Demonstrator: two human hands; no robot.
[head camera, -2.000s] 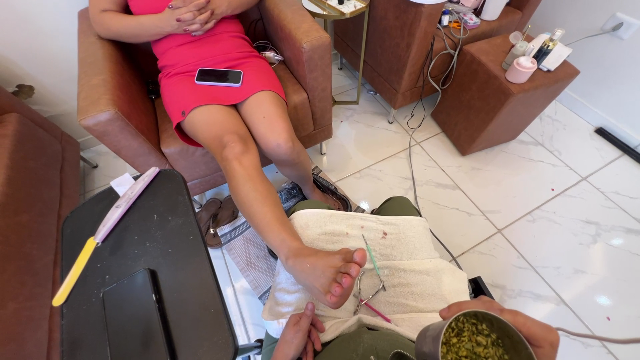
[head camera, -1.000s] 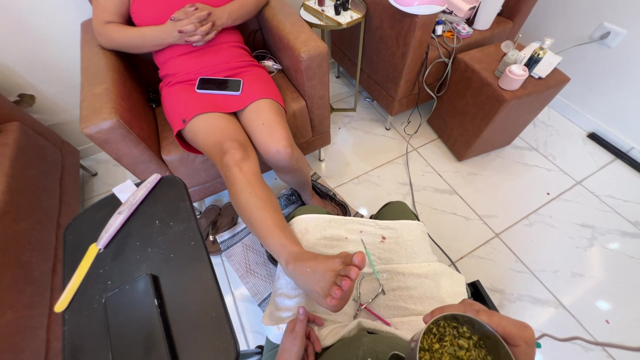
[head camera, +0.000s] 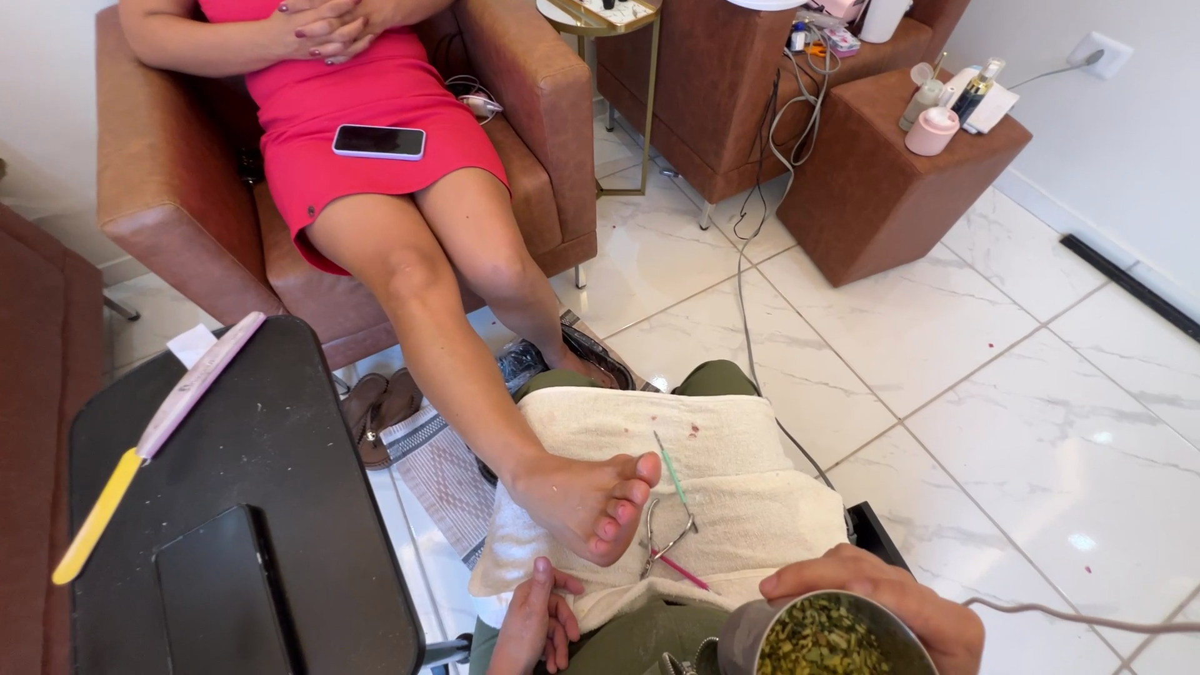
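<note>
My right hand (head camera: 891, 591) is wrapped around a metal cup (head camera: 745, 633) filled with chopped green dried herbs (head camera: 820, 642), at the bottom right. Below the seated person's bare foot (head camera: 577, 497), my left hand (head camera: 539, 614) rests palm up by the towel edge, fingers apart and holding nothing. The foot lies on a cream towel (head camera: 750, 469) spread over my lap. Beside its toes on the towel are metal cuticle nippers (head camera: 667, 544), a thin tool with a green handle (head camera: 673, 476) and a pink stick (head camera: 680, 569).
A black tray table (head camera: 328, 450) at left holds a lilac and yellow nail file (head camera: 141, 455) and a dark flat object (head camera: 225, 591). The person sits in a brown armchair (head camera: 159, 187), a phone (head camera: 379, 142) on the lap. Cables (head camera: 745, 309) cross the tiled floor near a brown cube (head camera: 900, 197) with bottles.
My right hand and the cup have shifted a little toward the lower left since two seconds ago. My left hand stays near the foot, and the tools still lie on the towel.
</note>
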